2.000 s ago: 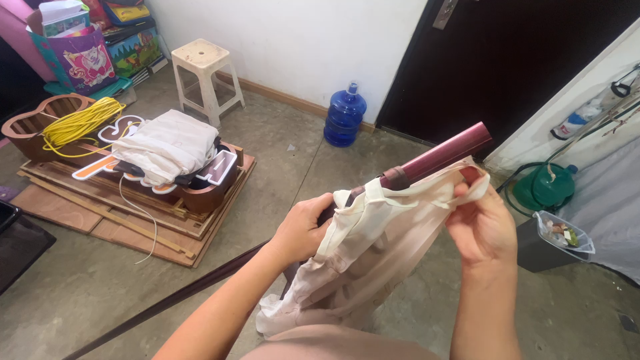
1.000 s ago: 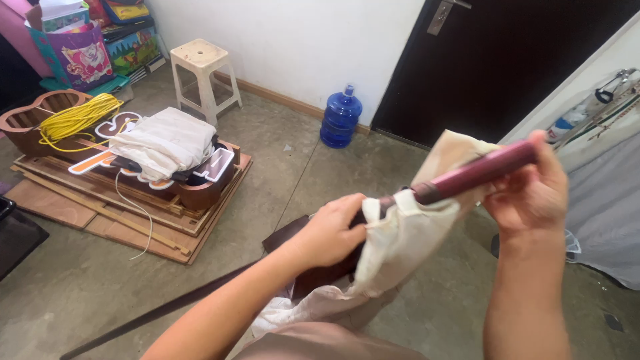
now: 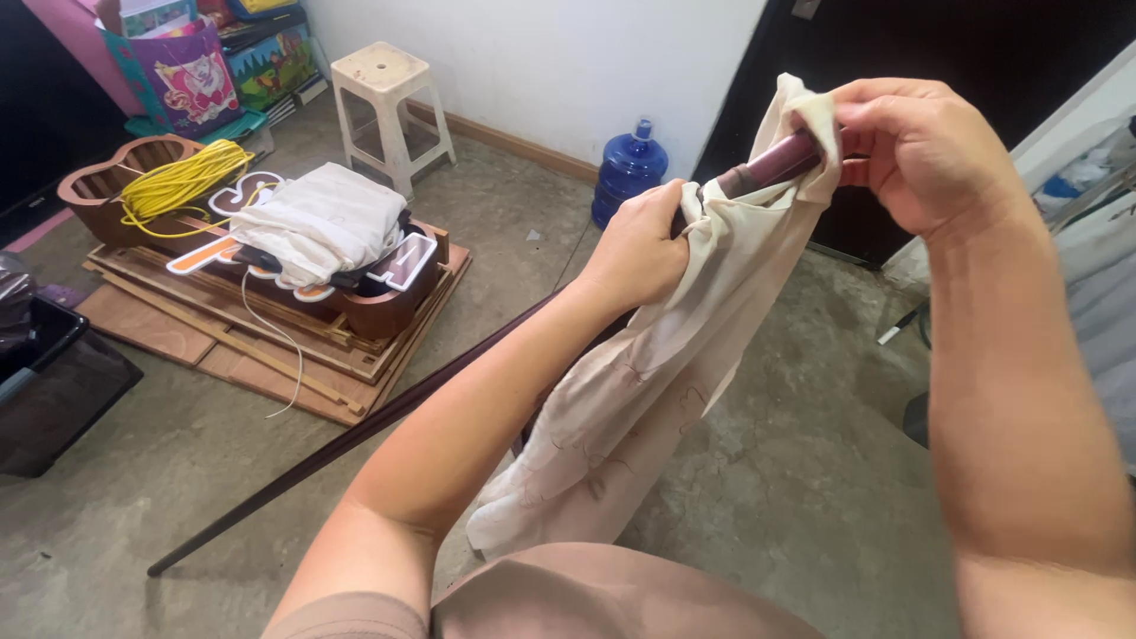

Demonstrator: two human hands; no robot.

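My left hand [image 3: 641,238] grips a dark maroon pole [image 3: 390,408] together with the gathered top of a cream cloth [image 3: 639,390]. The pole slants from the lower left of the view up to the right, and its thicker maroon end section [image 3: 779,164] shows just past my left hand. With its fingers, my right hand [image 3: 923,146] pinches the cloth's upper edge, which loops over the pole's end. The cloth hangs below both hands, with faint line marks on it. Part of the pole is hidden behind my left forearm.
A plastic stool [image 3: 382,71] and a blue water jug [image 3: 628,169] stand by the wall. Wooden panels [image 3: 151,324] at left bear a brown frame, a yellow cable coil [image 3: 186,182], letter signs and folded cloth [image 3: 324,217]. A black bin [image 3: 62,390] is at far left.
My right hand was on the bare maroon pole end one second ago; now it holds the cloth's edge, and the cloth covers the tip. My left hand keeps its grip.
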